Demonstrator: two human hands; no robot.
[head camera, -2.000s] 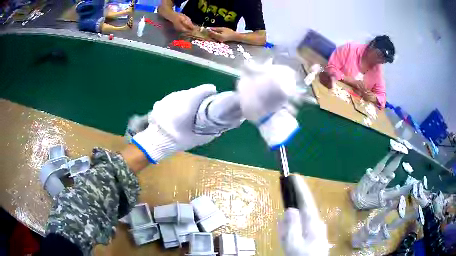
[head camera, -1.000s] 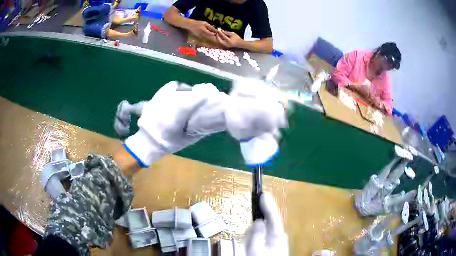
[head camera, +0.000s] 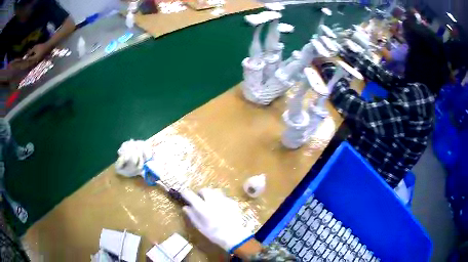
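The padded hammer (head camera: 134, 158) lies along the brown bench top beside the green belt, its white-wrapped head away from me and its dark grip towards my right hand. My gloved right hand (head camera: 218, 217) is low over the bench, its fingers at the end of the grip; whether they close on it is unclear. My left hand is out of the picture; only a bit of camouflage sleeve shows at the lower left edge. Pale figure legs with sandalled feet (head camera: 21, 211) are cut off at the left edge. Grey waist inserts (head camera: 119, 244) lie at the bottom.
A small white rounded piece (head camera: 255, 185) lies right of my hand. Grey leg sections (head camera: 261, 77) stand feet-up at the bench's far end. A blue crate (head camera: 359, 179) with rows of small parts is at lower right. A person in a checked shirt sits beyond; another sits upper left.
The view has swung right. The hammer, earlier raised against the figure part in my left hand, now lies low on the bench. My left hand has left the picture; crate and checked-shirt person came into view.
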